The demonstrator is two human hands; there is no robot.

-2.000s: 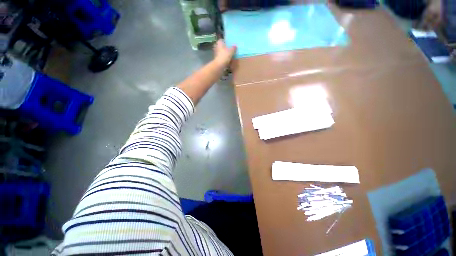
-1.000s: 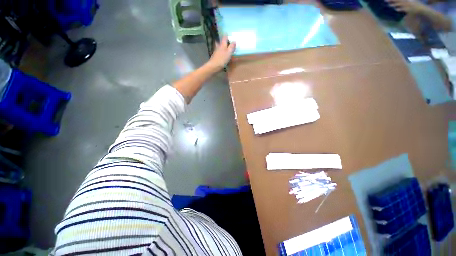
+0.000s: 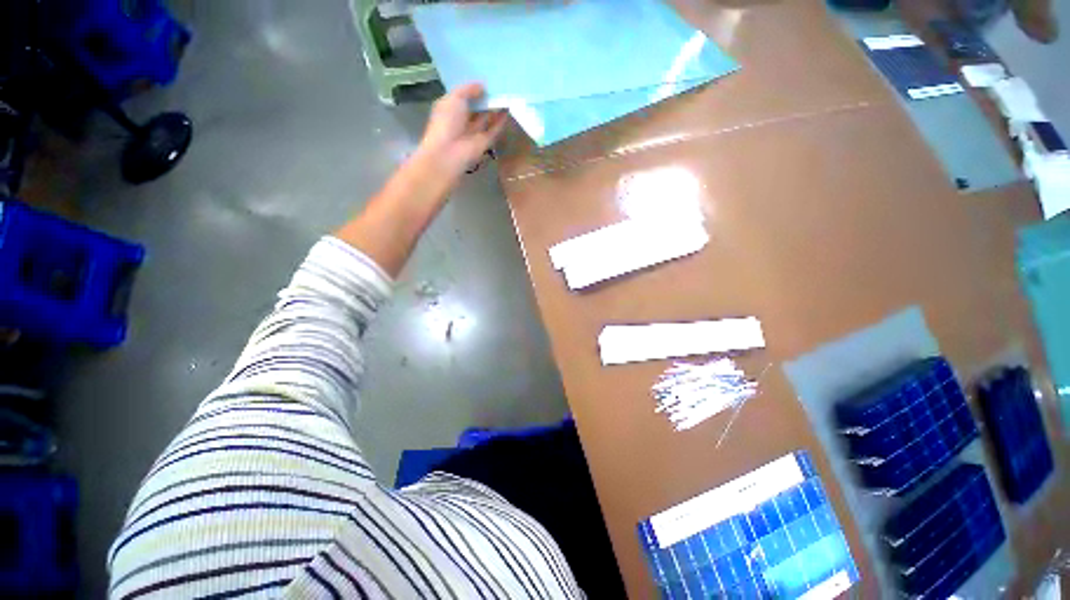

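Observation:
My left hand (image 3: 461, 131), bare, is at the table's left edge near the top. Its fingers and thumb hold the near left corner of a pale blue-green translucent sheet (image 3: 552, 53). That corner is lifted and overhangs the edge; another sheet layer shows beneath it. My right hand is not in view. A bright blue solar cell panel (image 3: 751, 533) lies at the bottom, with a white strip (image 3: 727, 500) along its upper side.
Two white strip stacks (image 3: 634, 249) (image 3: 681, 339) and a loose ribbon pile (image 3: 704, 393) lie on the brown table (image 3: 798, 234). Dark blue cell stacks (image 3: 906, 424) stand at right. Another person's hand (image 3: 1037, 18) is at top right. A green stool (image 3: 405, 80) and blue stools (image 3: 73, 275) stand left.
My left hand has pulled the sheet's near corner left and up off the table. The view has shifted, so more of the blue panel and the cell stacks shows.

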